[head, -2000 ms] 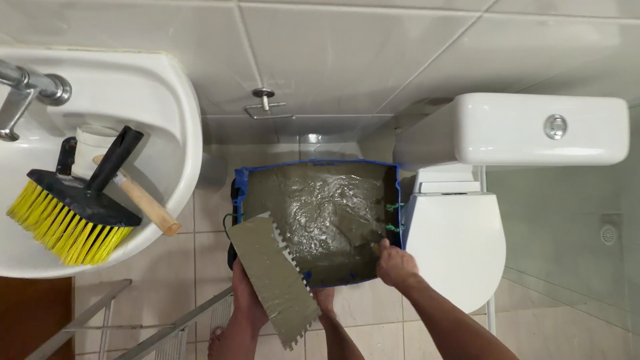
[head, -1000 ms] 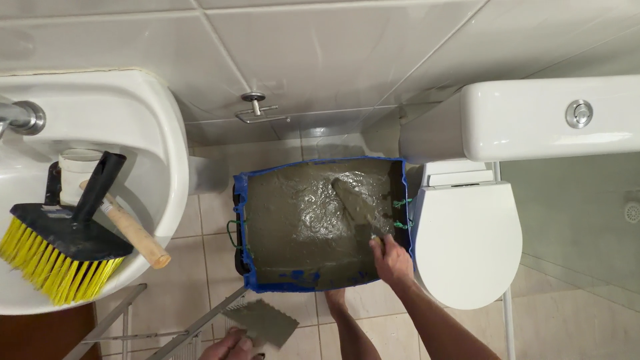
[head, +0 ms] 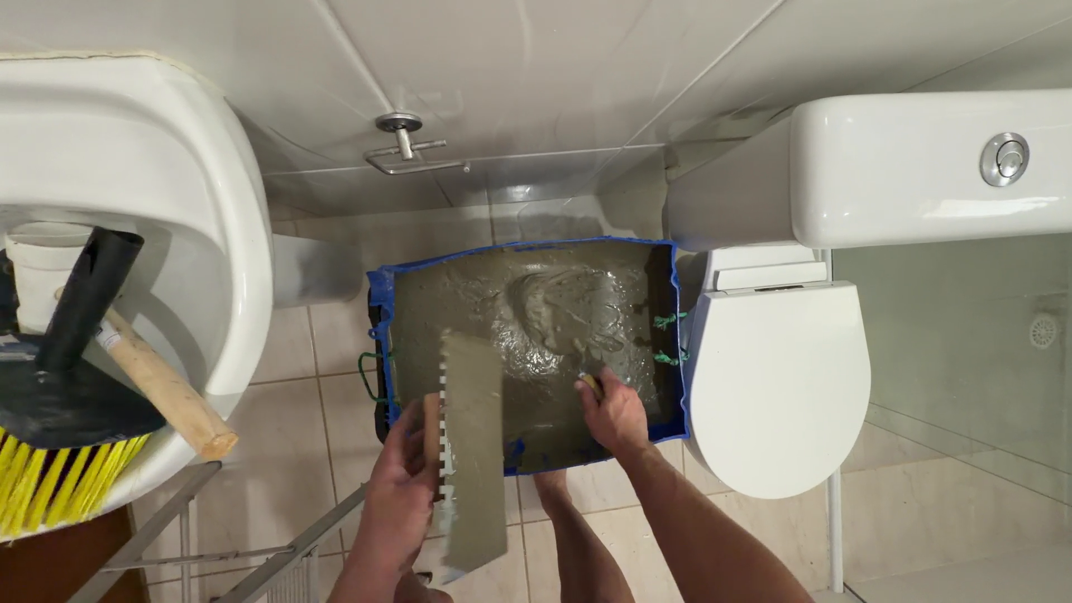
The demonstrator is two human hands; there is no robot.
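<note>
My left hand (head: 404,477) is closed round the wooden handle of a notched trowel (head: 475,452), its blade smeared with grey mortar and held over the near left edge of a blue-rimmed tub (head: 680,335). Wet grey mortar (head: 452,293) fills much of the tub, with a scooped ridge near its middle. In my right hand (head: 618,410) is the handle of a small trowel (head: 591,385); its blade lies in the mortar, largely hidden. Green cords hang at both ends of the tub.
At left, a white washbasin (head: 247,251) holds a black brush (head: 75,394) with yellow bristles, a wooden-handled tool (head: 163,381) and a white container (head: 42,268). A toilet (head: 779,385) stands right of the tub. A metal ladder (head: 310,536) is at lower left, below a wall-mounted holder (head: 406,146).
The notched trowel has come up over the tub's near left edge, from below the tub one second ago. My right hand stays at the mortar with the small trowel.
</note>
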